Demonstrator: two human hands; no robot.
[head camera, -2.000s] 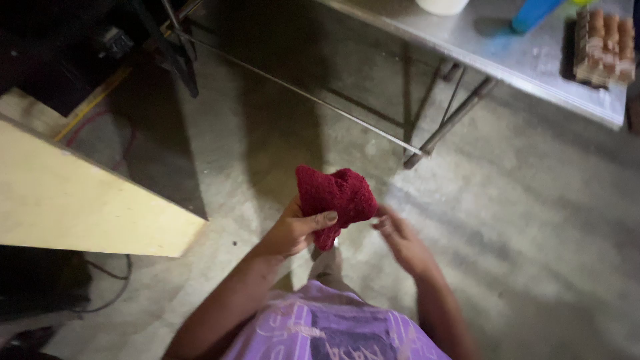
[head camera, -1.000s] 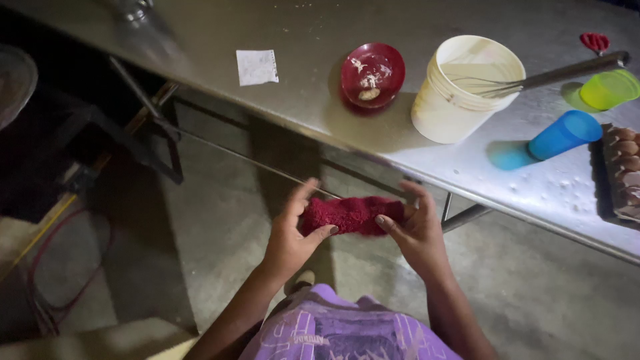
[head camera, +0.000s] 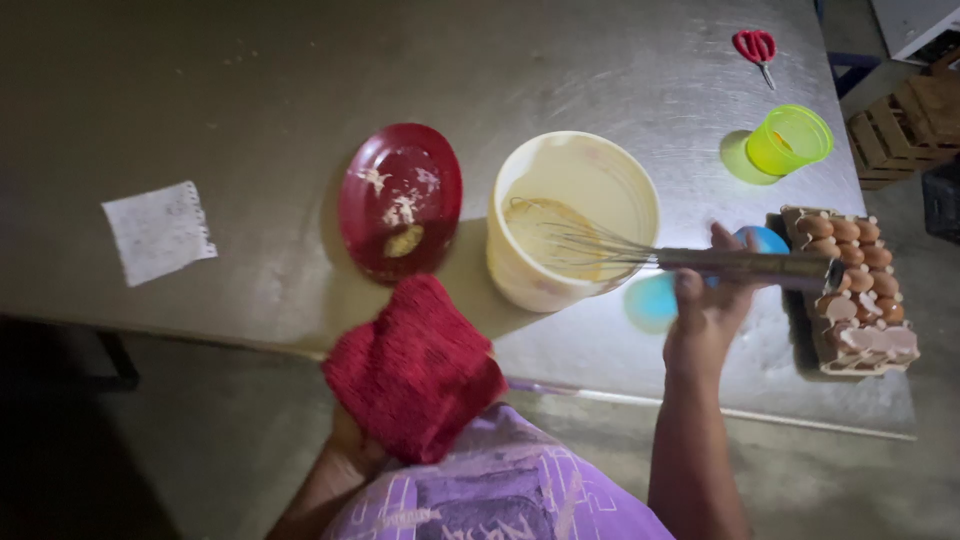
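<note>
A folded dark red cloth (head camera: 416, 367) covers most of my left hand (head camera: 356, 442), which holds it at the table's front edge. My right hand (head camera: 709, 300) is at the metal handle of a wire whisk (head camera: 742, 266), fingers spread beneath and beside it; a firm grip cannot be made out. The whisk's wires reach into a cream plastic bucket (head camera: 574, 210) with a pale yellow mixture inside. Left of the bucket, a dark red oval dish (head camera: 401, 202) bears whitish and yellowish residue. Behind my right hand a blue cup (head camera: 761, 240) is partly hidden.
On the metal table (head camera: 262, 97) are a sheet of paper (head camera: 160, 232) with writing, red-handled scissors (head camera: 756, 52), a green cup (head camera: 787, 142) and a carton of brown eggs and shells (head camera: 855, 292). Wooden crates (head camera: 904, 127) stand on the floor beyond the right end.
My right hand has let go of the red cloth and moved to the whisk handle. The cloth, bunched between both hands a second ago, is now in my left hand. The view has shifted over the table.
</note>
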